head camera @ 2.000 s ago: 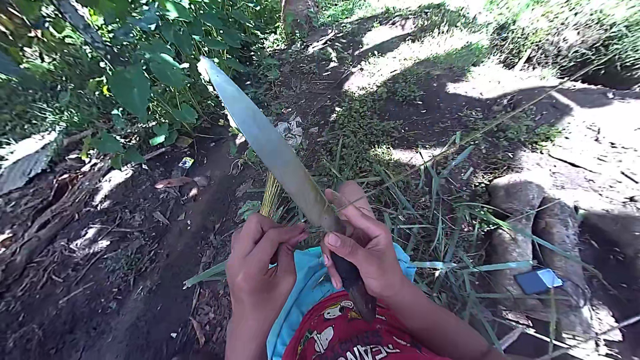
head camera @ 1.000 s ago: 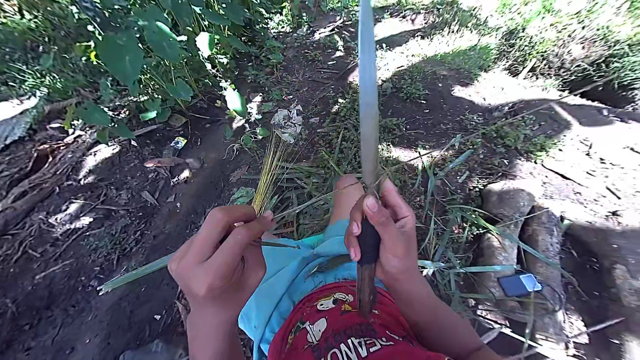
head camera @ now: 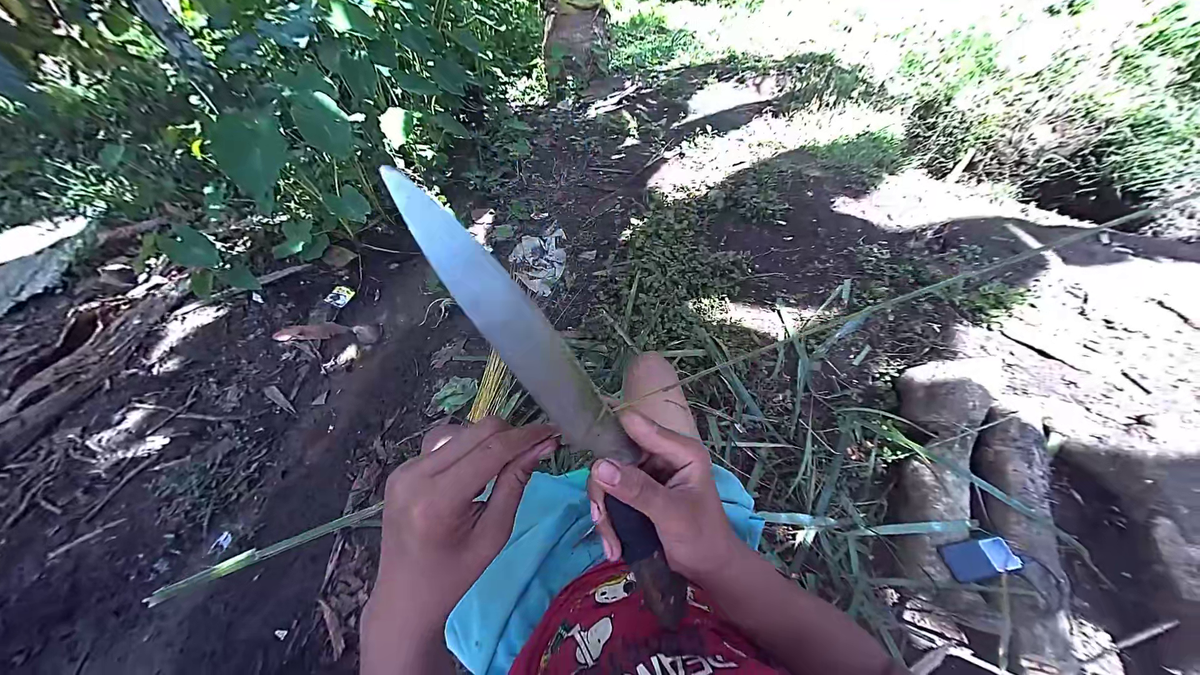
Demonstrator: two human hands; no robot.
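Note:
My right hand (head camera: 661, 492) grips the dark handle of a machete (head camera: 502, 314), its broad blade tilted up to the left. A thin green stalk (head camera: 844, 319) runs from near that hand's fingertips toward the upper right. Close to the base of the blade, my left hand (head camera: 455, 497) has its fingers bent together. A bundle of thin yellow stalks (head camera: 489, 389) shows just above the left hand, partly behind the blade. A longer green stem (head camera: 272, 551) sticks out to the left from under that hand; how the fingers hold it is hidden.
Cut grass blades (head camera: 816, 469) lie on the ground at the right. Beyond them are two logs (head camera: 1017, 487) with a small blue device (head camera: 980, 560) and a cable on them. Leafy plants (head camera: 248, 155) grow at the upper left, above rotten wood (head camera: 84, 366). Crumpled litter (head camera: 539, 261) lies ahead.
The machete, upright one second ago, has tilted to the left again. My left hand, farther from the machete then, is now close beside the base of its blade.

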